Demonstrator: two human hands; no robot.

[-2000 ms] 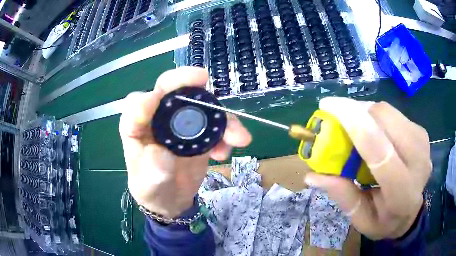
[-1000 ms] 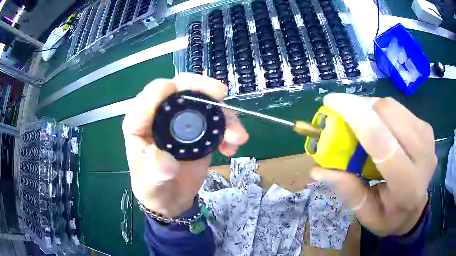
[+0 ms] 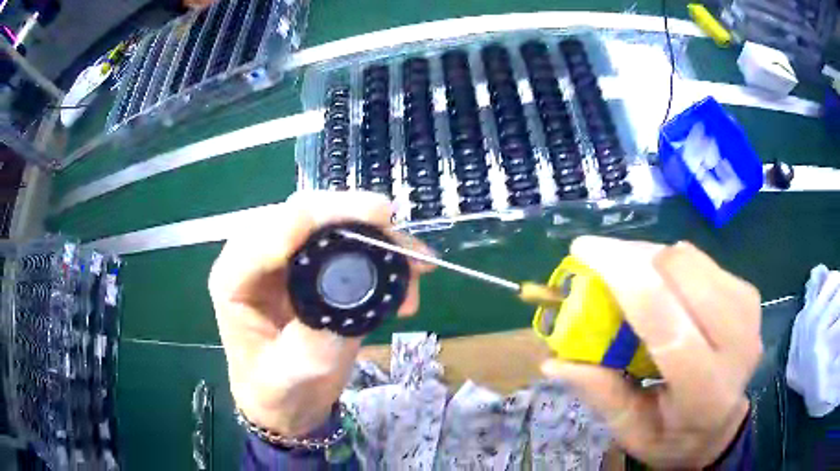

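Observation:
My left hand [image 3: 276, 322] holds up a round black part [image 3: 307, 292] with a grey centre and a ring of pale dots, face towards me. My right hand [image 3: 682, 340] grips the chunky yellow body of a handheld tool [image 3: 580, 317] with a blue band. Its brass-coloured collar and thin silver shaft point left, and the tip is at the upper edge of the part's ring of dots. I cannot tell if the tip is inside a hole. Stained wipes [image 3: 479, 428] lie on a tan board [image 3: 493, 357] below my hands.
A clear tray [image 3: 313, 138] of black parts lies behind my hands. Stacked trays [image 3: 60, 359] stand at the left and another tray [image 3: 198, 69] at the back left. A blue bin [image 3: 677, 133] with white contents and a crumpled white cloth [image 3: 818, 345] are at the right.
The view has tilted upward, so the bench items and both hands appear lower. The tool tip stays at the part's upper edge, and both grips look unchanged.

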